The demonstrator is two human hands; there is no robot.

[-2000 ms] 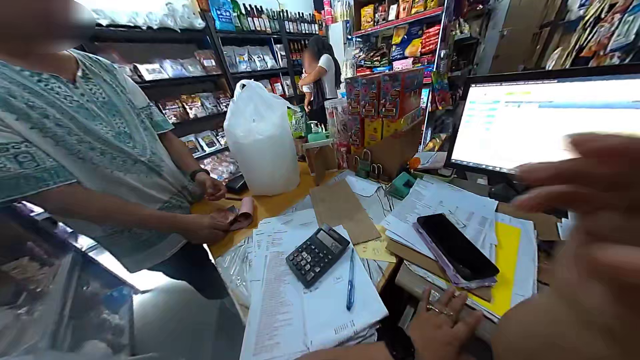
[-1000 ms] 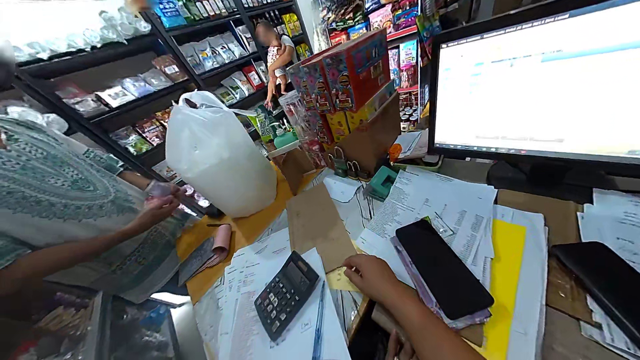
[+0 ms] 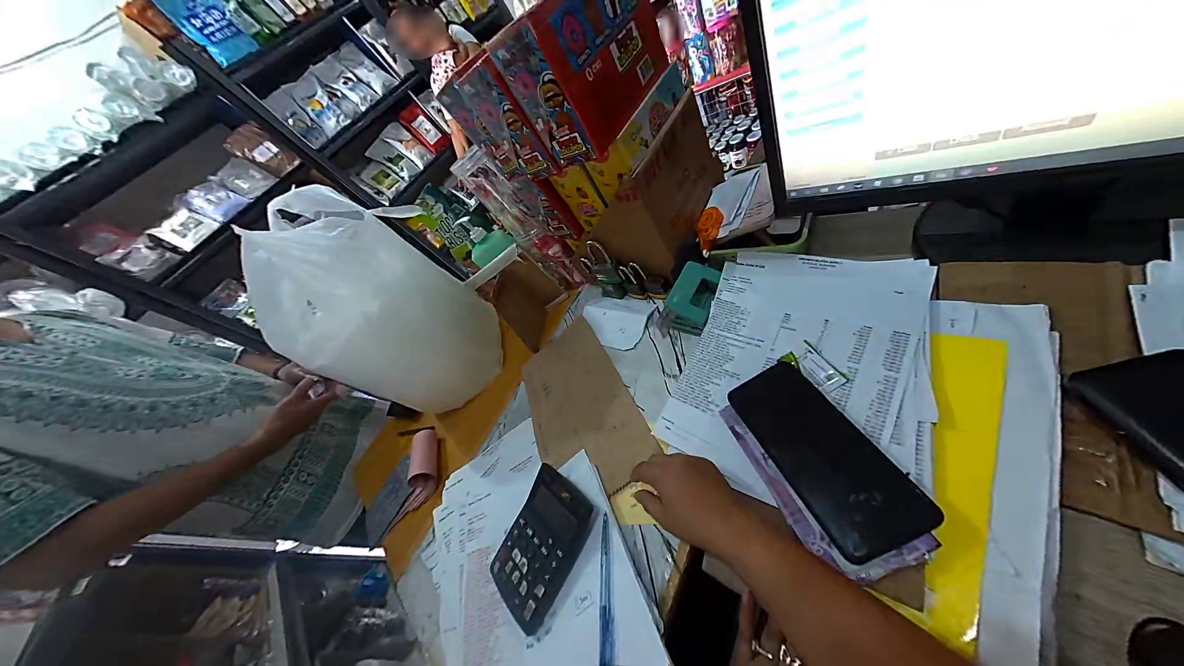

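Note:
My right hand [image 3: 689, 499] reaches in from the lower right, its fingers curled at the corner of a brown paper sheet [image 3: 587, 398] and a small yellow note [image 3: 632, 505]; a grip is not clear. Below that forearm, only ringed fingers of my left hand [image 3: 768, 643] show, beside a dark gap at the counter edge. A calculator [image 3: 543, 548] and a blue pen [image 3: 607, 592] lie on printed papers [image 3: 481, 518] to the left. To the right, a black smartphone [image 3: 835, 461] rests on a purple item [image 3: 768, 462] over papers and a yellow sheet [image 3: 967, 472].
Across the counter a person in a patterned top [image 3: 185, 407] stands near a full white plastic bag [image 3: 365, 296]. Stacked red boxes [image 3: 583, 74], a green tape dispenser [image 3: 692, 296], a monitor [image 3: 980, 92] and a black wallet-like case [image 3: 1133, 407] surround the papers.
My right hand, raised at the right two seconds ago, is now down at the brown paper. My left hand has gone from beside the phone to below my right forearm. The view has tilted.

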